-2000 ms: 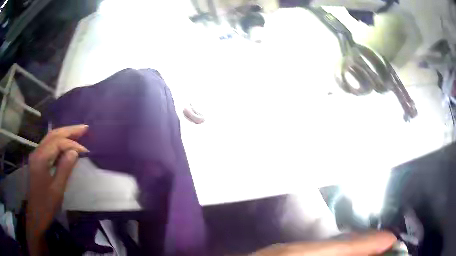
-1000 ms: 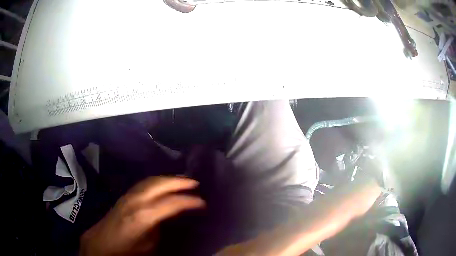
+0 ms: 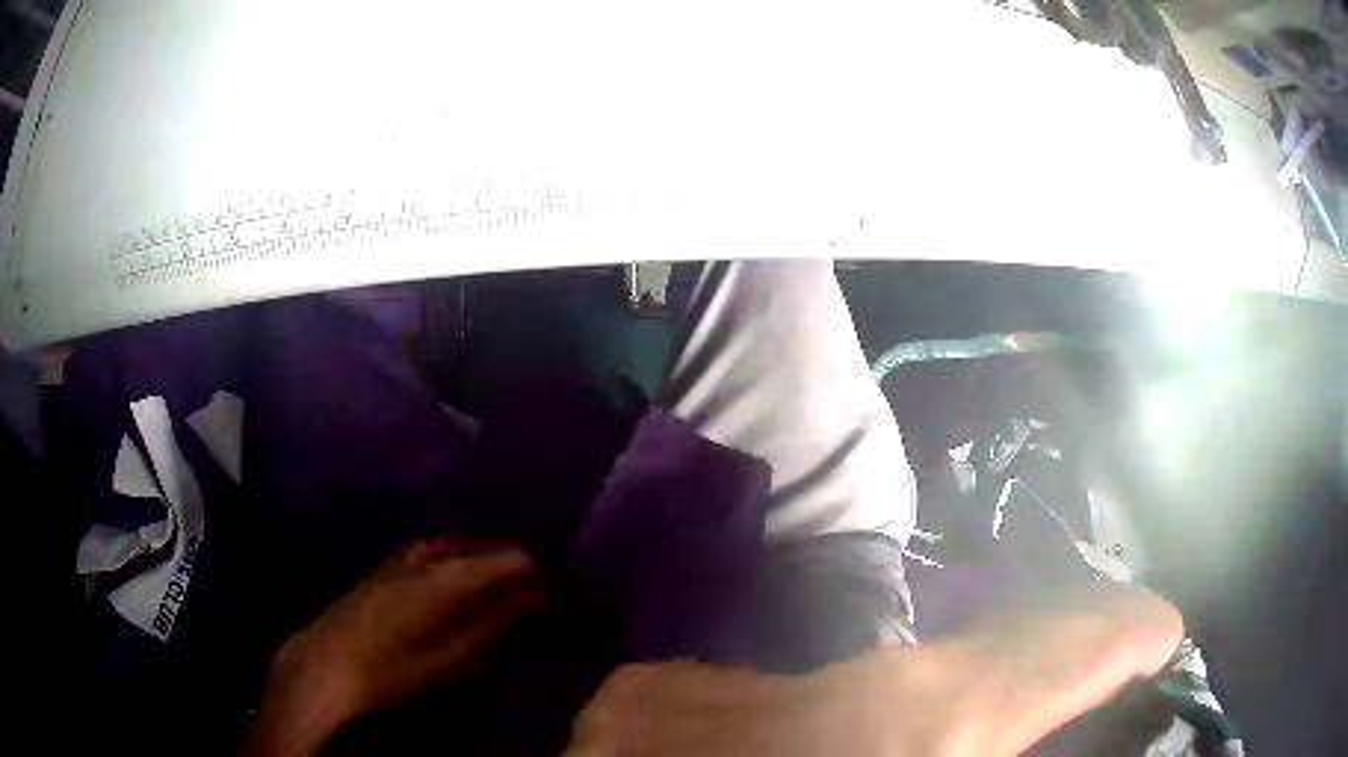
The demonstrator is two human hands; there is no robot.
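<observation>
Dark purple fabric [image 3: 673, 518] lies over my lap, with one lighter flap across a grey trouser leg. More purple cloth [image 3: 325, 392] spreads at the left. A white strip with dark "CLUB" lettering [image 3: 170, 525] lies twisted on the dark cloth at the far left. My left hand [image 3: 429, 621] is blurred at the lower left, fingers bent towards the purple fabric; its grip is unclear. My right hand [image 3: 658, 710] is blurred at the bottom middle, below the flap, with the bare forearm running right. Its fingers are cut off or hidden.
The white table [image 3: 488, 133] with a printed ruler edge spans the top. Dark scissors [image 3: 1175, 82] lie at its upper right, partly cut off. A greenish hose or cable [image 3: 954, 351] runs under the table. Pale scraps [image 3: 1013, 459] lie right of the leg. Strong glare covers the right.
The view has tilted down from the tabletop to the lap. The purple flap now shows over the grey trouser leg. My left hand has moved from the table's left side to the lap.
</observation>
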